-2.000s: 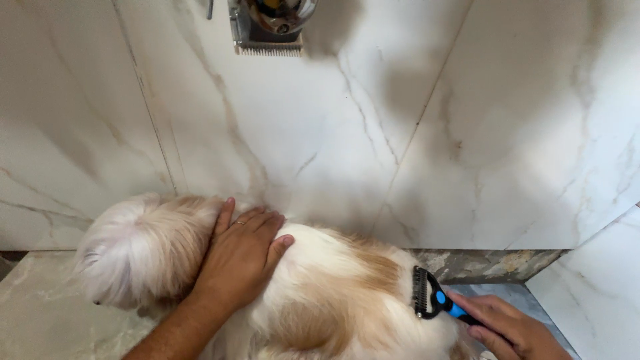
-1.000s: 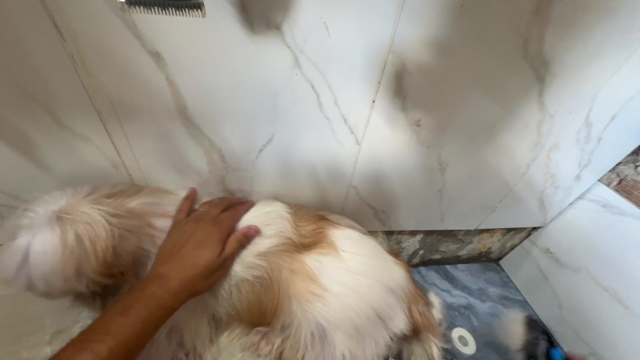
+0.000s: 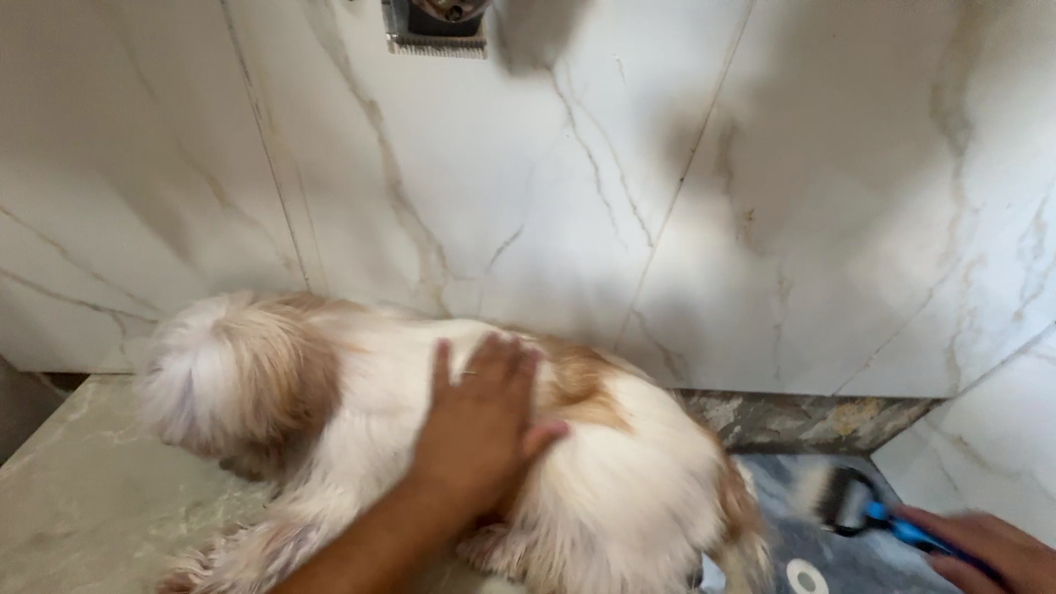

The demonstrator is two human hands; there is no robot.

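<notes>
A long-haired white and tan dog (image 3: 652,462) lies along the wall with its head at the left, face turned down. My left hand (image 3: 487,412) rests flat on the middle of its back, fingers spread, a thin ring on one finger. At the lower right, clear of the dog's rump, my right hand (image 3: 982,536) grips the blue and black handle of a pet grooming rake (image 3: 854,503). The rake is blurred, with a pale tuft, likely fur, at its teeth.
A marble-patterned wall (image 3: 511,190) stands close behind the dog. Hair clippers (image 3: 437,29) hang at the top. The pale stone tabletop (image 3: 82,470) extends left. A white ring-shaped object (image 3: 806,577) lies on the grey-blue surface (image 3: 767,487) at right.
The rake has left the dog's rump, where it was two seconds ago, and is off to the right. My left hand has moved from near the dog's neck to its mid-back.
</notes>
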